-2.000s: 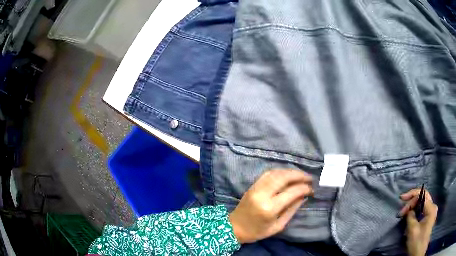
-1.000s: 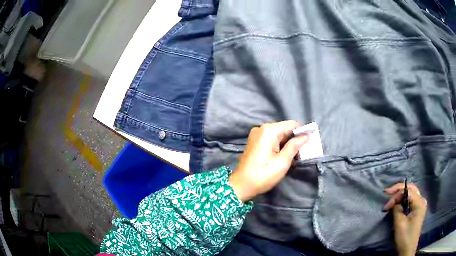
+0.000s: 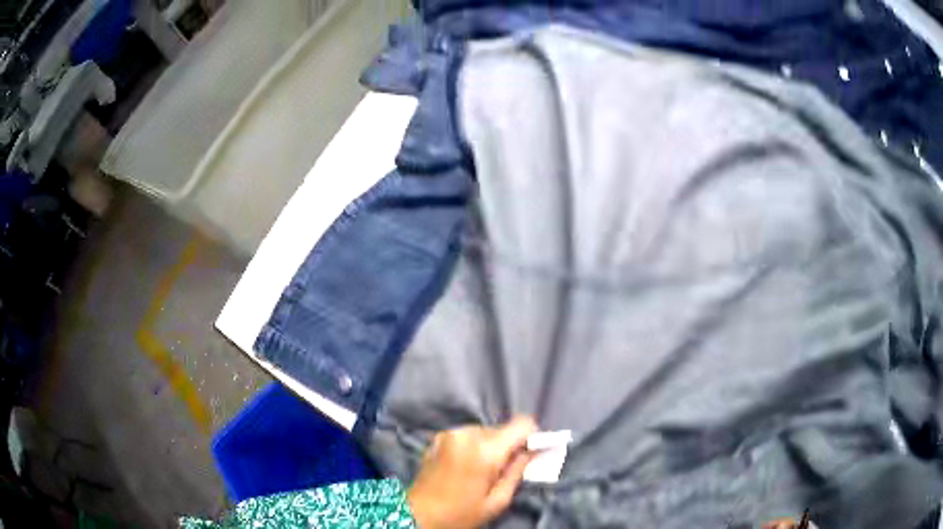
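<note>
A denim jacket lies spread with its grey inside up, its folds fanning up from my left hand. My left hand pinches the white care label at the inside seam near the bottom of the view. My right hand is almost wholly cut off by the bottom edge; only fingertips show, with the dark tip of the thread snips beside them. The dark blue front with a button lies at the left of the grey cloth.
The white table's edge runs along the left. A blue bin stands below it. A large pale bin is at the upper left. Other dark blue denim lies at the top. Yellow lines mark the floor.
The view has shifted, so the jacket and both hands appear lower. My left hand has taken hold of the care label. My right hand has mostly left the picture.
</note>
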